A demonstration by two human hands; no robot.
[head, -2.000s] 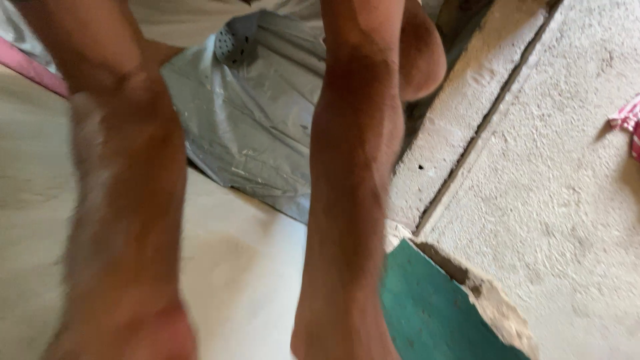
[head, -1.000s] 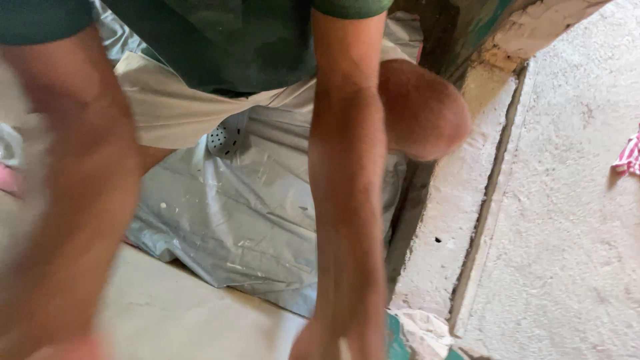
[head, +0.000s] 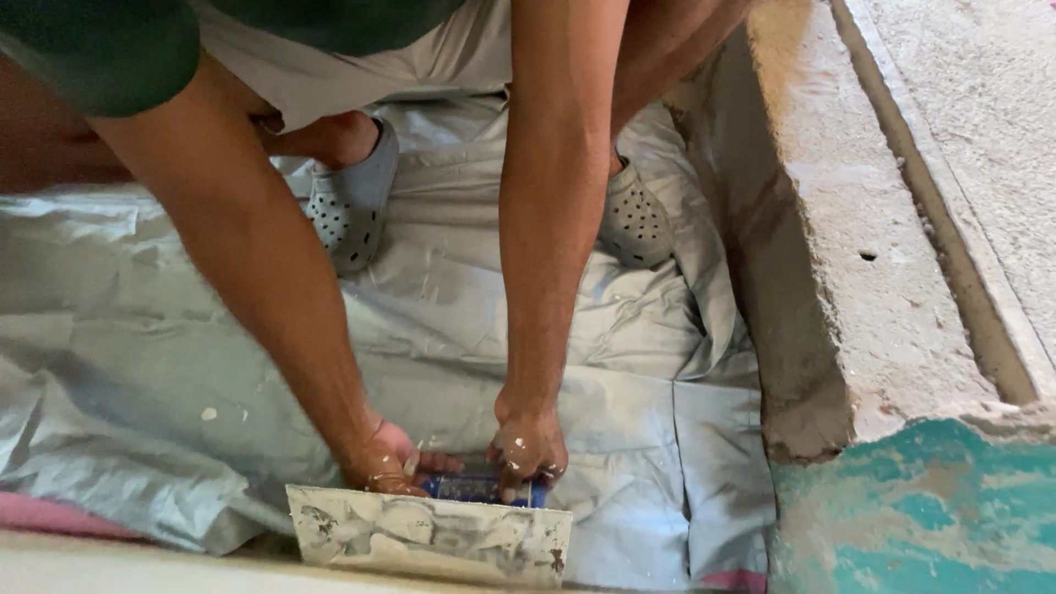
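Note:
The view has my body at its top, so my right arm is on the left side. A wide, flat plastering blade, smeared with white material, lies low in the view with its blue handle behind its upper edge. My left hand is closed on the blue part at the right end. My right hand touches the blade's upper left edge, one finger stretched along the blue part; its other fingers are partly hidden, so its grip is unclear. Pale specks mark both hands.
A wrinkled grey sheet covers the floor under two grey perforated clogs. On the right runs a rough concrete ledge with a groove, meeting a chipped turquoise surface. A pale edge crosses the lower left.
The view has shifted and shows more of the grey sheet and both clogs. My hands, cut off or blurred before, are now close together at the plastering blade.

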